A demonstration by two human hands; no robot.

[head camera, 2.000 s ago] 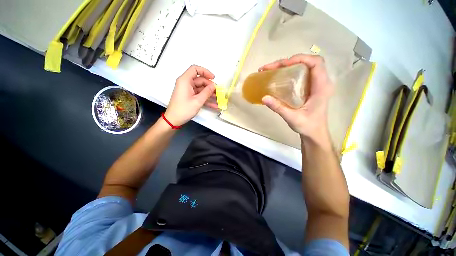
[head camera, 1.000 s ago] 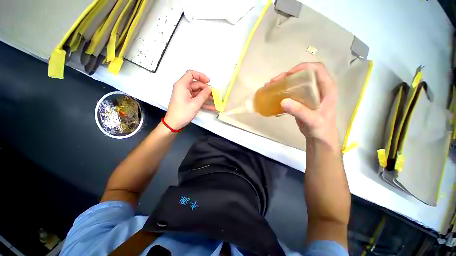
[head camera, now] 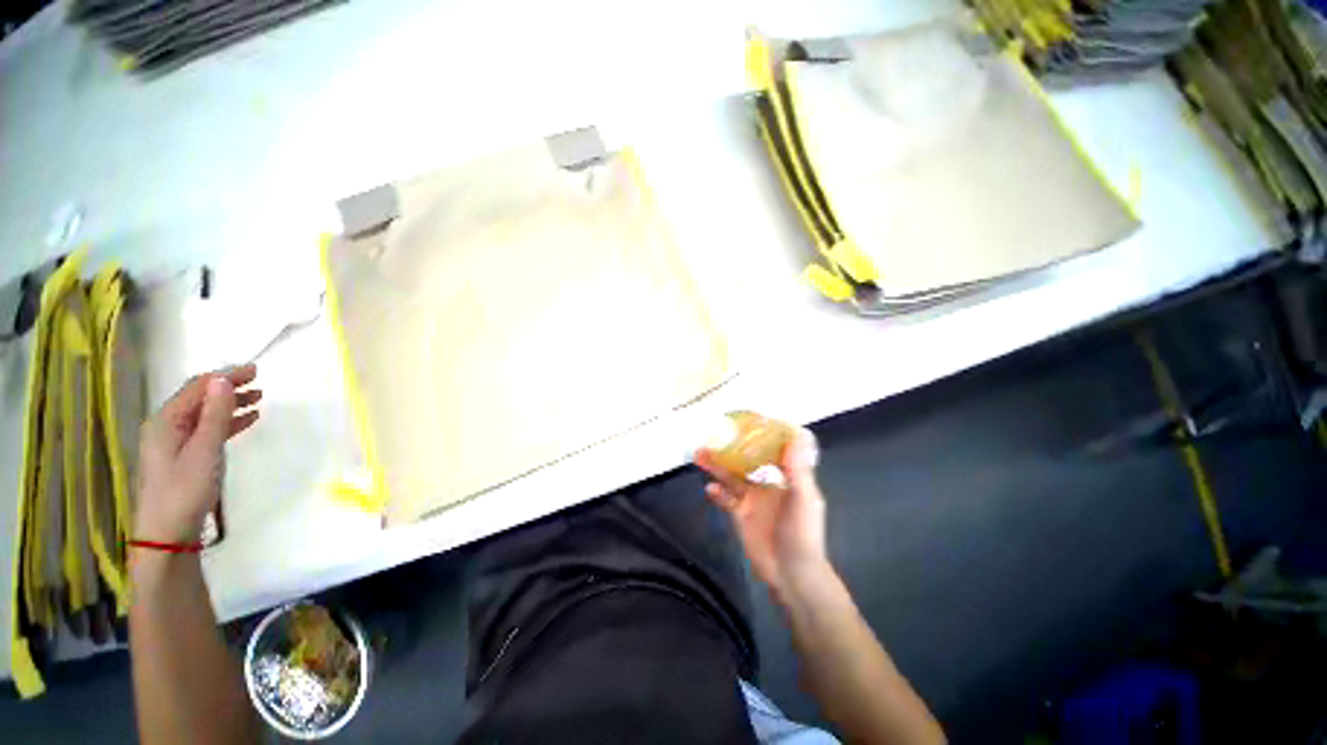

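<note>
The grey-beige bag panel (head camera: 509, 349) lies flat on the table, washed out by glare in its middle. Yellow binding runs along its left and right sides, and a yellow tail (head camera: 354, 496) sticks out at its lower left corner. Two grey tabs (head camera: 575, 146) sit at its far edge. My right hand (head camera: 779, 510) holds the glue bottle (head camera: 750, 444) near the panel's lower right corner, over the table's front edge. My left hand (head camera: 189, 451) is empty, fingers loosely curled, left of the panel and beside the left stack.
A stack of yellow-edged panels (head camera: 73, 437) lies at the left. Another panel stack (head camera: 961, 182) lies right of the work panel. More piles (head camera: 204, 22) stand at the far left and far right. The scrap bucket (head camera: 307, 670) is on the floor below the table's front edge.
The view has turned towards the right. My left hand has let go of the yellow tail and moved away to the left. My right hand has moved with the bottle to the panel's lower right corner.
</note>
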